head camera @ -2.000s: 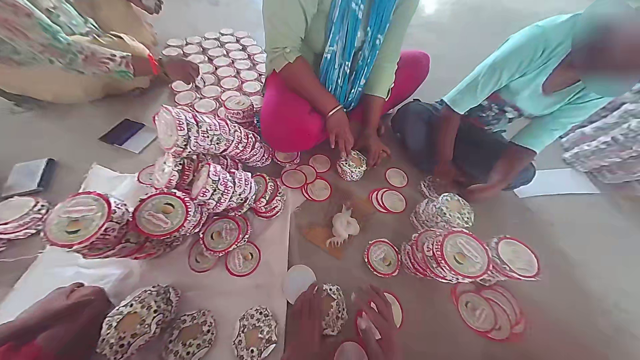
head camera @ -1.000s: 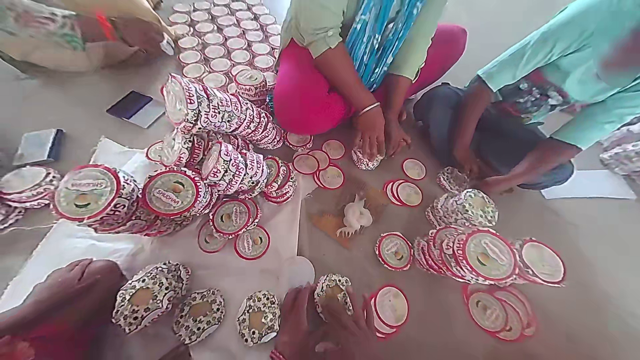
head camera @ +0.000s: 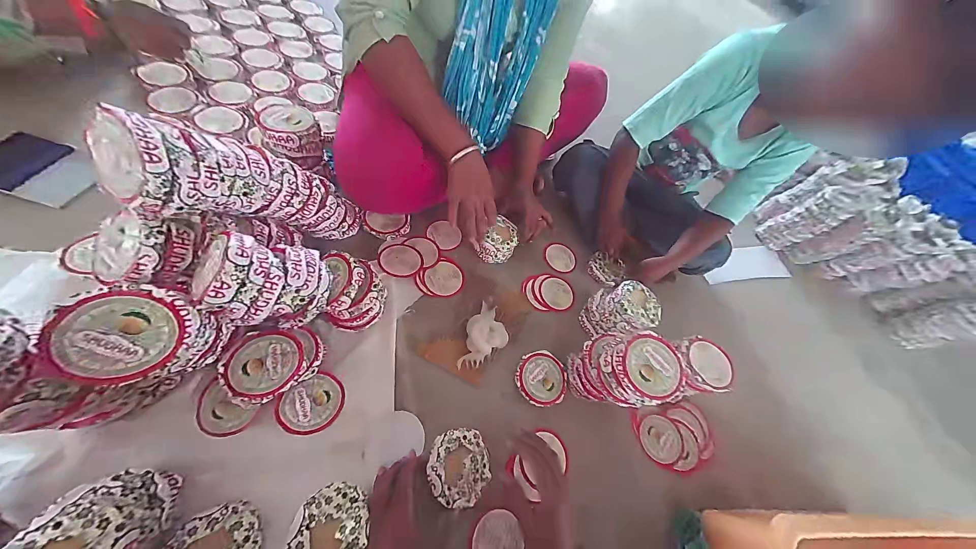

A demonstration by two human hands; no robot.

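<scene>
A round packet in floral wrapping [head camera: 459, 468] with a brown centre lies low in the middle of the head view. My left hand [head camera: 398, 499], blurred, is at its left side, close to a plain pale disc [head camera: 402, 435]; whether it grips the packet is unclear. My right hand [head camera: 543, 474] is over red-rimmed round cards [head camera: 552, 448], right of the packet. Blur hides whether its fingers hold one. Another round card [head camera: 498, 530] lies below, between my hands. Ahead, a lump of white paste [head camera: 485, 335] sits on a brown piece [head camera: 450, 354].
Stacks of wrapped packets [head camera: 114, 335] stand left on a white sheet [head camera: 347, 427]. More stacks [head camera: 654, 367] are at right. A co-worker's hands [head camera: 471, 200] touch a packet opposite; another co-worker's hands [head camera: 662, 268] are beside it. An orange object [head camera: 770, 530] is at bottom right.
One second ago both my hands were at the floral packet; my right hand has since moved right, over the red-rimmed cards. The co-worker's hand at the lower left has left the view.
</scene>
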